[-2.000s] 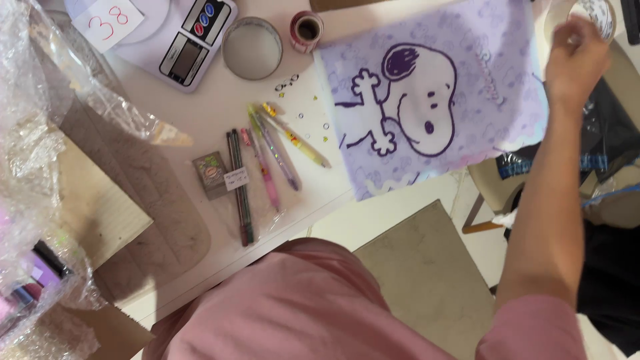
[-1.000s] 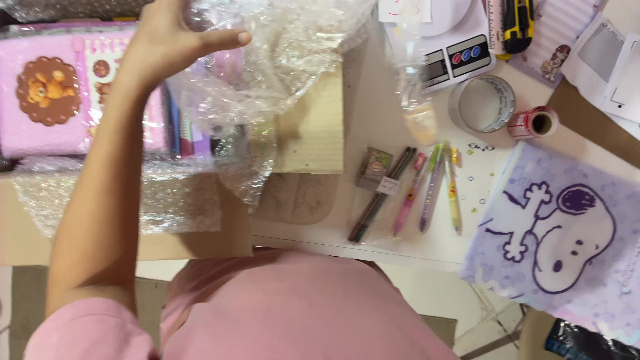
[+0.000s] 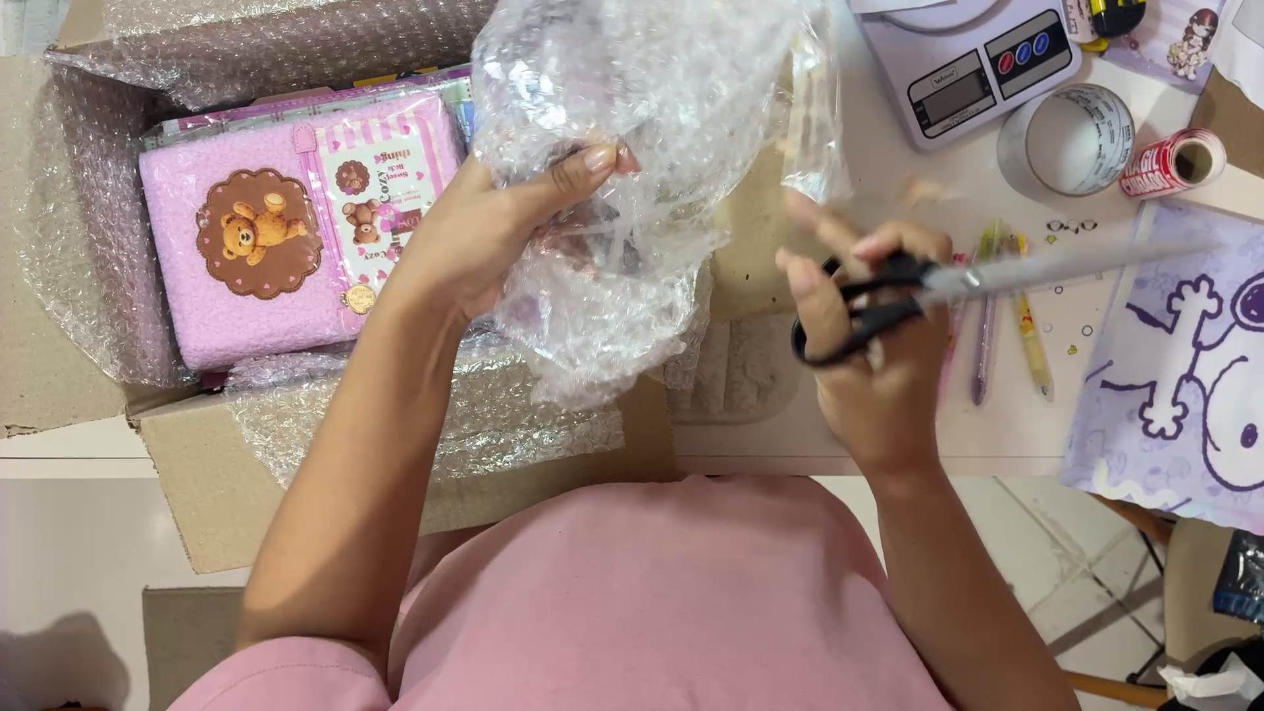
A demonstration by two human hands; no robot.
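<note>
My left hand [image 3: 509, 222] grips a crumpled sheet of clear bubble wrap [image 3: 632, 109], which hangs over the right side of an open cardboard box [image 3: 188, 484]. Black-handled scissors [image 3: 948, 281] are in my right hand [image 3: 879, 346], their blades pointing right and looking closed, slightly blurred. Inside the bubble-lined box lies a fluffy pink notebook [image 3: 262, 237] with a brown bear patch, left of my left hand. Beyond the scissors, a purple cartoon-dog bag [image 3: 1185, 395] lies flat. Pens [image 3: 1032, 341] rest on the table, partly behind my right hand.
A kitchen scale [image 3: 973, 69] stands at the back right, near a tape roll [image 3: 1066, 138] and a red-and-white roll [image 3: 1175, 163]. A yellow-and-black cutter [image 3: 1116, 15] lies at the top edge. The table's front edge [image 3: 750, 464] runs close to my body.
My right hand, out of view one second ago, is now in view holding scissors. My left hand has moved right with the bubble wrap. The view has swung left since two seconds ago.
</note>
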